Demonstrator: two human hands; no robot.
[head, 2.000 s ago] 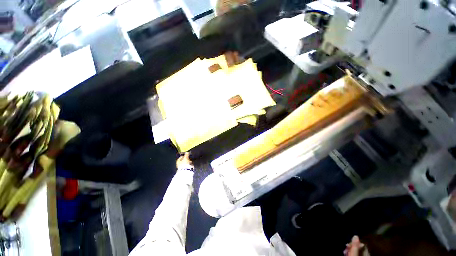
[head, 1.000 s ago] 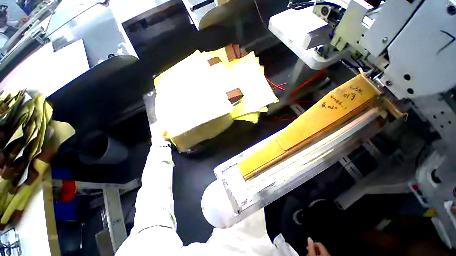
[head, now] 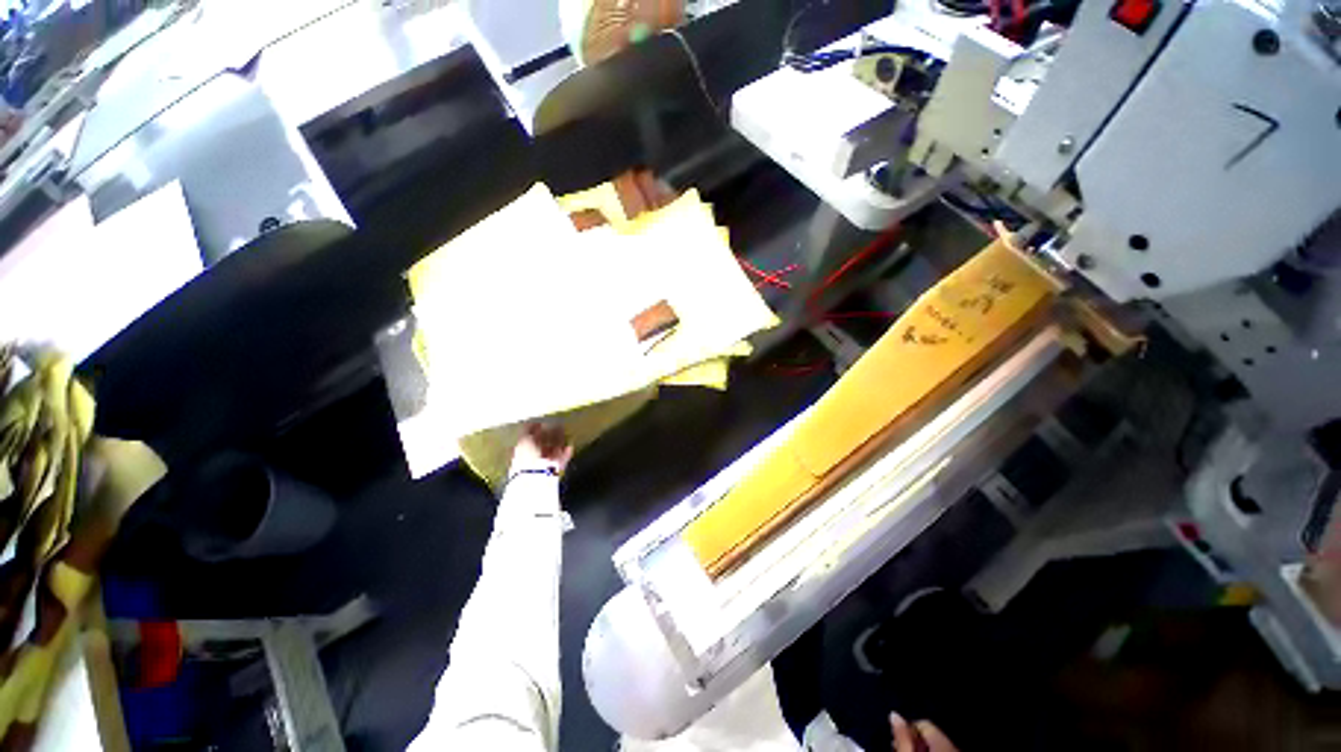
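Observation:
A stack of yellow workpieces (head: 515, 316) with brown patches (head: 655, 322) lies on the dark surface left of the machine arm. My left hand (head: 544, 444) is at the stack's near edge, fingers partly hidden at the top piece's edge; whether they grip it is unclear. The orange-yellow clamp plate (head: 897, 382) with black handwriting lies along the white machine arm (head: 630, 669), a dark slot beside it. My right hand (head: 919, 733) is low in the picture, mostly cut off by the bottom edge; I cannot tell if it holds anything.
The sewing machine head (head: 1177, 162) with a red switch stands at upper right, over the clamp's far end. A yellow-brown bundle (head: 52, 485) is at the left edge. A dark grey cylinder (head: 258, 507) stands between bundle and stack. Red threads hang behind the arm.
My left hand has moved from the stack's left corner rightward along its near edge. The top piece's near edge now lies differently around the hand. The whole view has shifted.

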